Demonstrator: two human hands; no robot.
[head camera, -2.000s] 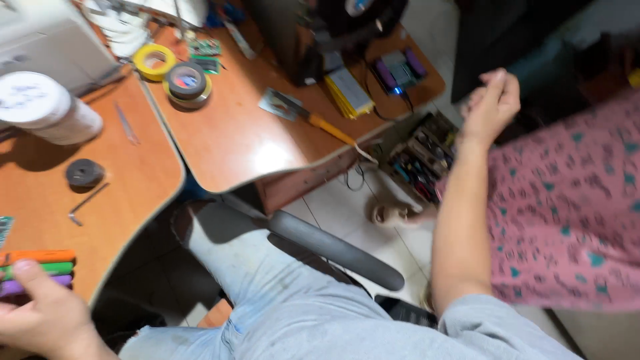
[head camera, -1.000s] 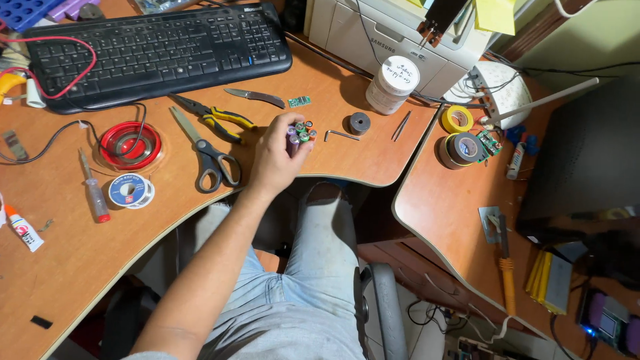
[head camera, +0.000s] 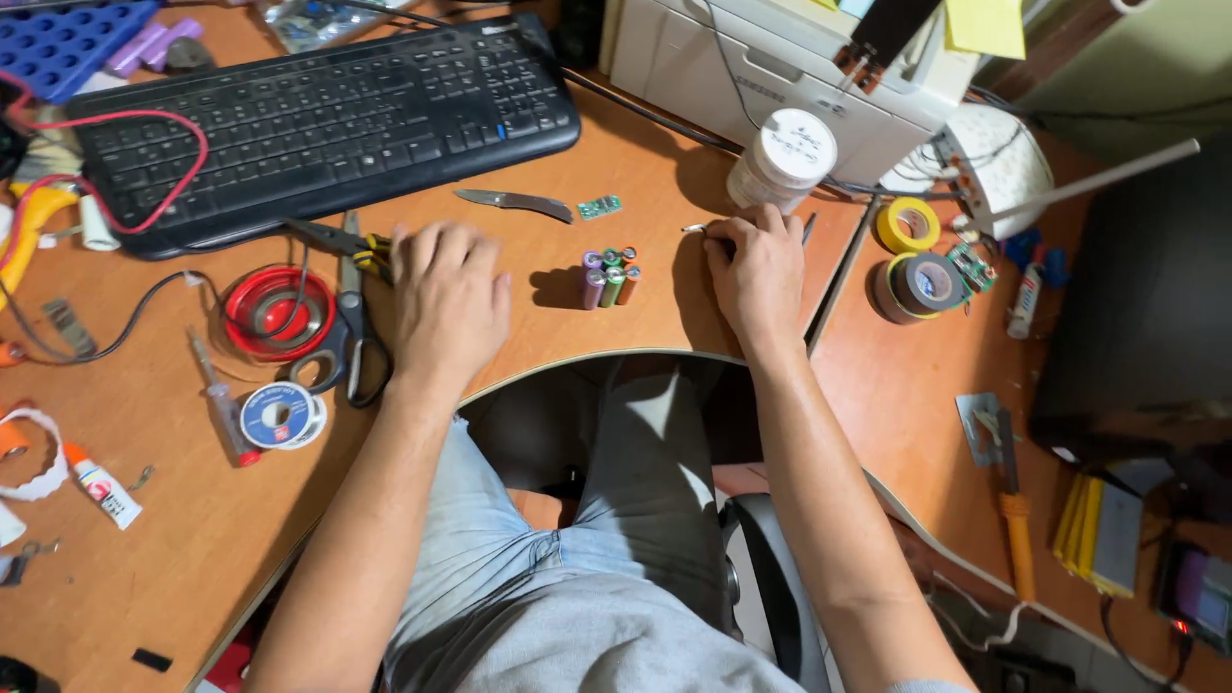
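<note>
Between my hands, several cylindrical battery cells (head camera: 610, 279) in purple, green and orange stand upright in a group on the wooden desk. My left hand (head camera: 450, 298) rests palm down left of them, beside the handles of the pliers (head camera: 337, 241) and the black-handled scissors (head camera: 354, 337); nothing shows in it. My right hand (head camera: 760, 279) is bent over the desk below the white-lidded jar (head camera: 784, 159), its fingertips hidden from view, so whether it grips something is unclear. A folding knife (head camera: 515, 203) and a small green circuit board (head camera: 600, 207) lie behind the cells.
A black keyboard (head camera: 327, 125) lies at the back left, a white printer (head camera: 760, 77) at the back. Left are a red wire spool (head camera: 279, 313), a solder spool (head camera: 279, 416) and a screwdriver (head camera: 223, 404). Tape rolls (head camera: 908, 226) and a soldering iron (head camera: 1015, 520) are right.
The cells, under my left hand a second ago, now stand uncovered. My left hand has moved left toward the pliers. My right hand has come into view near the jar.
</note>
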